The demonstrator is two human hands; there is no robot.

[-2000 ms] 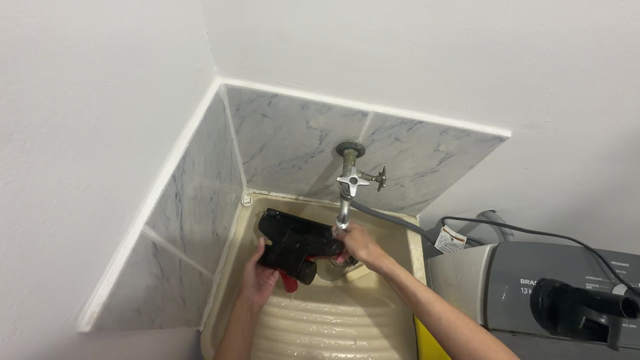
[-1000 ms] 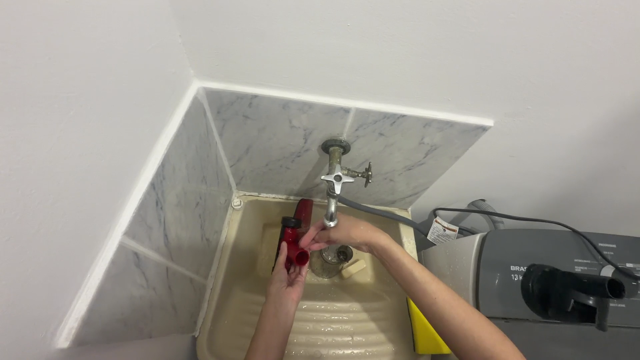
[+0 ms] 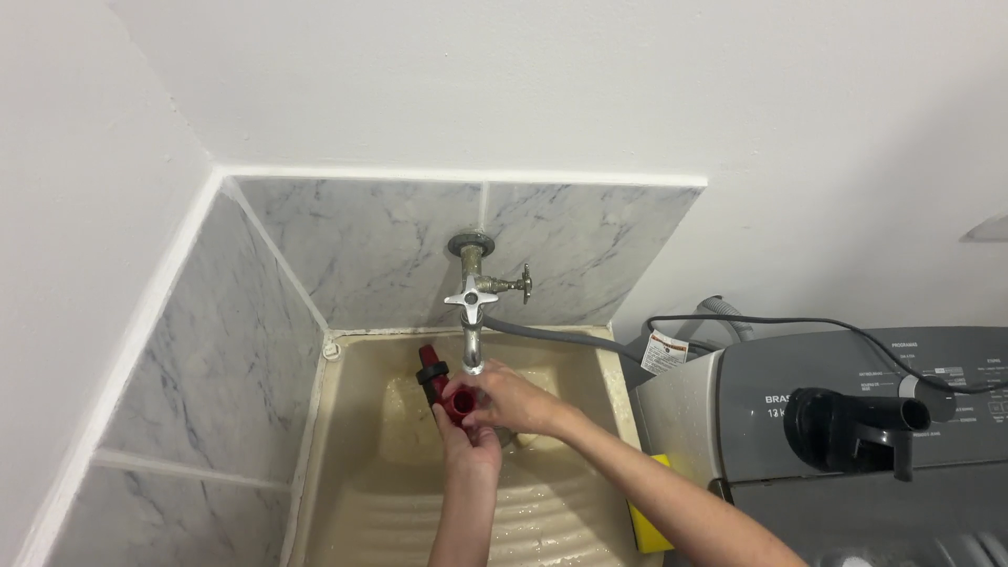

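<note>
Below the spout of a chrome faucet (image 3: 472, 346), a red and black plastic part (image 3: 432, 378) is held over a beige laundry sink (image 3: 618, 394). My left hand (image 3: 470, 453) grips it from below. My right hand (image 3: 508, 400) has its fingers on the upper and right side of its round red opening, which faces up towards the camera. A black collar surrounds the red tube that points towards the back wall. The fingers hide some of the part and whatever lies directly beneath it.
A grey washing machine (image 3: 827, 504) stands at the right, with a black plastic fitting (image 3: 850, 429) on its top. A grey hose (image 3: 551, 336) runs from the tap fitting towards it. A yellow object (image 3: 650, 520) is beside the sink. Marbled tiles (image 3: 378, 244) line the walls.
Two seconds ago my hands held the part with a broad black side showing; by one second ago its red side showed. Since then the fingers of my right hand have closed around the red opening.
</note>
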